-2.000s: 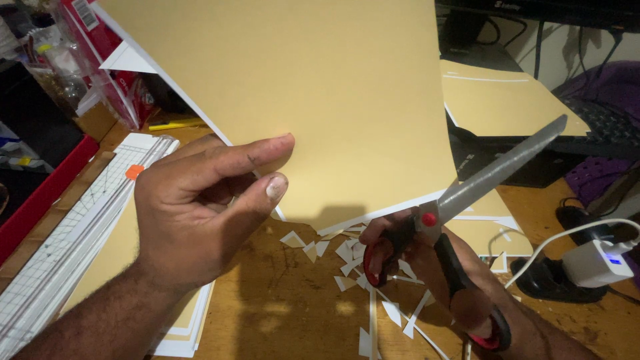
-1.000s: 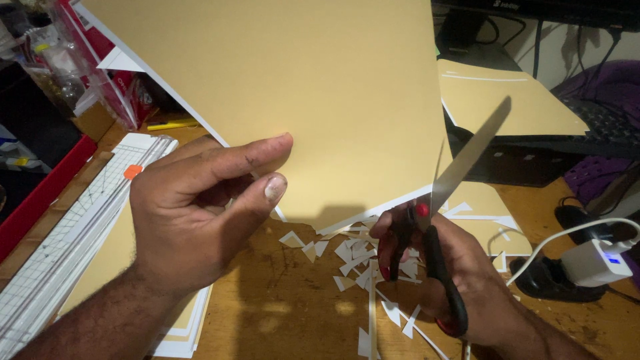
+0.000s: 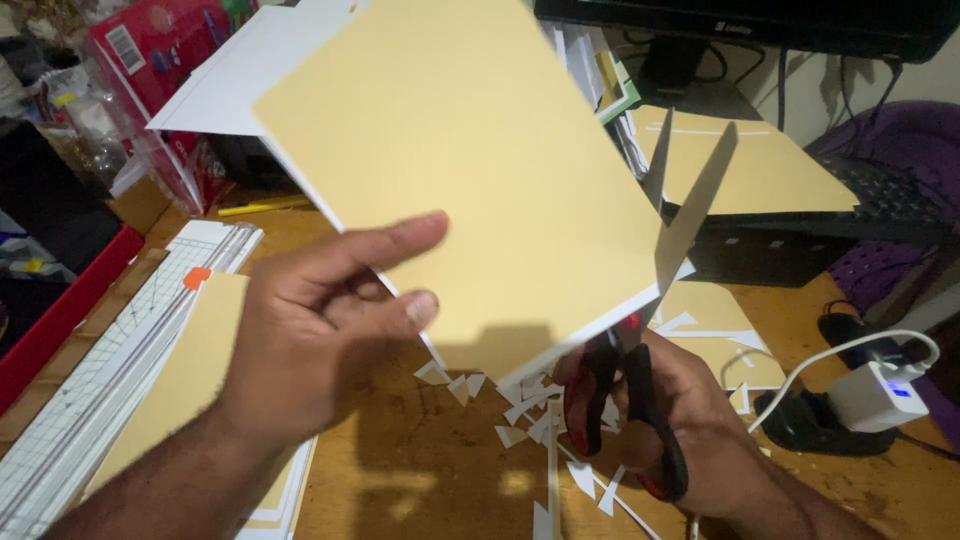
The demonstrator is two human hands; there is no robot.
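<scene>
My left hand [image 3: 337, 315] grips a tan sheet of paper or card [image 3: 480, 187] by its left edge, thumb and forefinger over the face. The sheet is raised above the desk, tilted, with white borders along its lower edges. My right hand [image 3: 675, 420] has its fingers in the black and red handles of a pair of scissors [image 3: 637, 345]. The scissor blades are spread and point up at the sheet's lower right corner. Small white and tan paper scraps [image 3: 532, 412] lie on the wooden desk beneath.
At left are a paper trimmer [image 3: 112, 375] with an orange slider, more tan sheets [image 3: 172, 360] and a red-edged box [image 3: 75, 300]. Another tan sheet [image 3: 735, 165] rests on a black device at right, near a white charger [image 3: 877, 397] with its cable. A monitor [image 3: 750, 26] stands behind.
The tan sheet has turned and shifted in my left hand, so its left corner and more of the things behind it show. The scissor blades have spread and moved to the sheet's right corner.
</scene>
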